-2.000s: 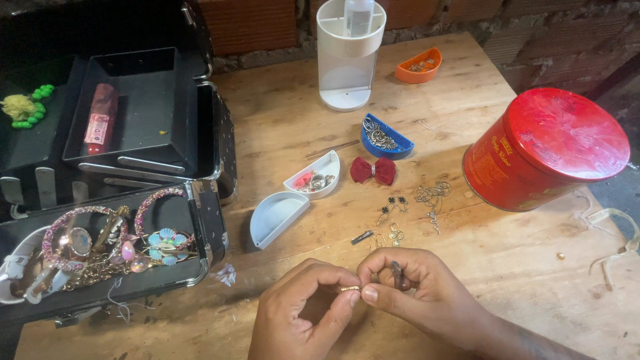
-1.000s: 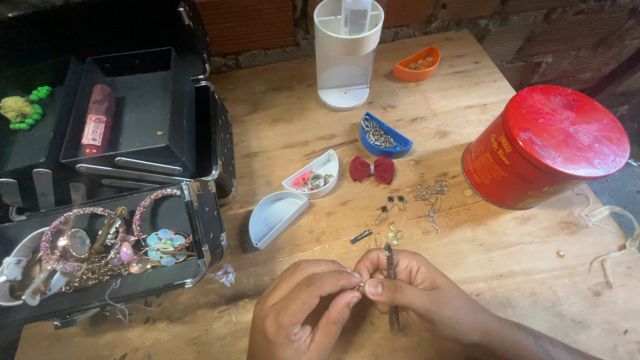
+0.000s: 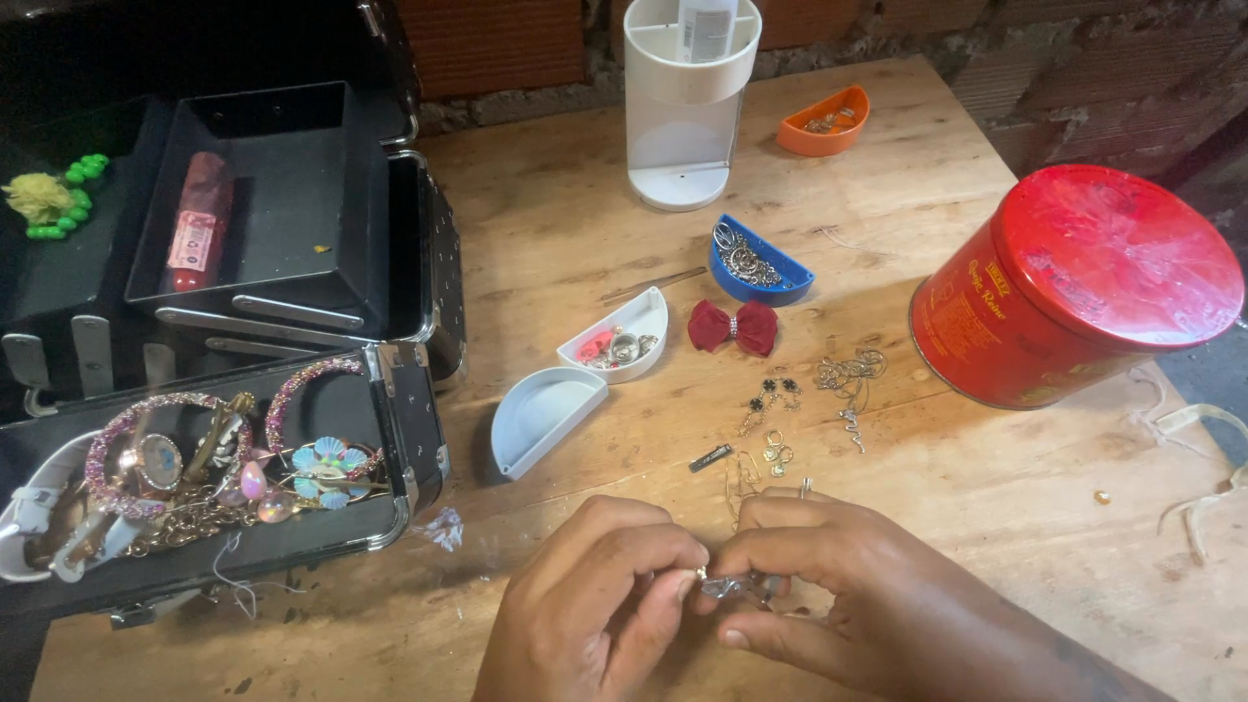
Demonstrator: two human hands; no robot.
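Observation:
My left hand (image 3: 600,595) pinches a small gold-coloured piece of jewelry (image 3: 700,573) between thumb and fingertips. Touching it from the other side, my right hand (image 3: 829,585) holds a dark metal tool (image 3: 726,588), mostly hidden by the fingers; its kind cannot be told. Just beyond the hands lie a fine gold chain (image 3: 741,478), small gold earrings (image 3: 777,453), a black hair clip (image 3: 710,458), black-stone jewelry (image 3: 770,390) and a tangled silver-coloured chain (image 3: 850,375). A dark red fabric bow (image 3: 733,328) lies farther back.
At left stands an open black case (image 3: 429,263) with jewelry in its lower tray (image 3: 390,507). Half-round trays, blue (image 3: 765,289), white (image 3: 634,361), pale blue (image 3: 551,419) and orange (image 3: 819,142), stand beyond the hands. Behind is a white holder (image 3: 678,127); a red tin (image 3: 1014,292) is at right.
The dark tool stood upright between my right fingers a second ago; now it lies low, pointing toward my left fingertips. My right hand has turned, with its thumb lower.

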